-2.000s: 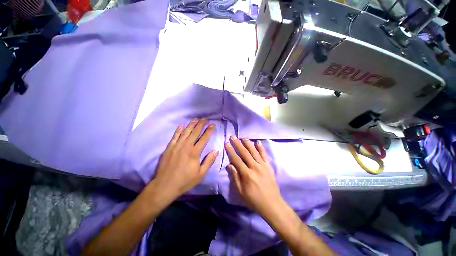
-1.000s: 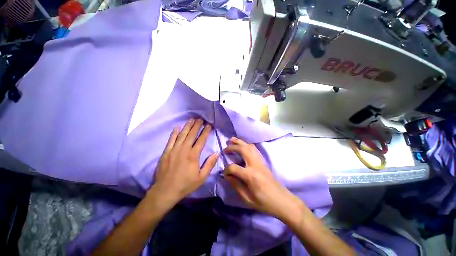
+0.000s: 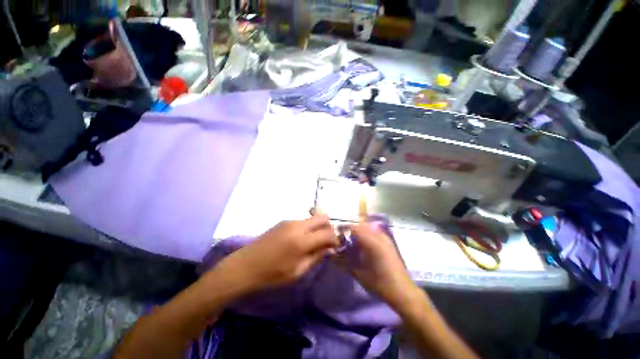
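My left hand [image 3: 298, 245] and my right hand [image 3: 373, 256] are close together over the front edge of the table, blurred. Their fingers are closed on the purple garment panel [image 3: 330, 294], which is bunched and hangs down towards my lap. A small light spot shows between the fingertips; I cannot tell what it is. The white sewing machine [image 3: 449, 168] with red lettering stands just behind and right of my hands. Its presser foot area [image 3: 361, 175] has no cloth under it that I can see.
A large flared purple panel [image 3: 168, 168] lies flat at the left. Scissors [image 3: 481, 251] with yellow and red handles lie under the machine arm. Cut pieces [image 3: 330, 87] are piled behind. Thread cones [image 3: 544, 57] stand back right. A purple heap [image 3: 603, 238] is at far right.
Both hands have gone from lying on the spread panel to gripping it, lifted and gathered. The panel no longer lies flat before the machine. The view has tilted up and shows more of the room.
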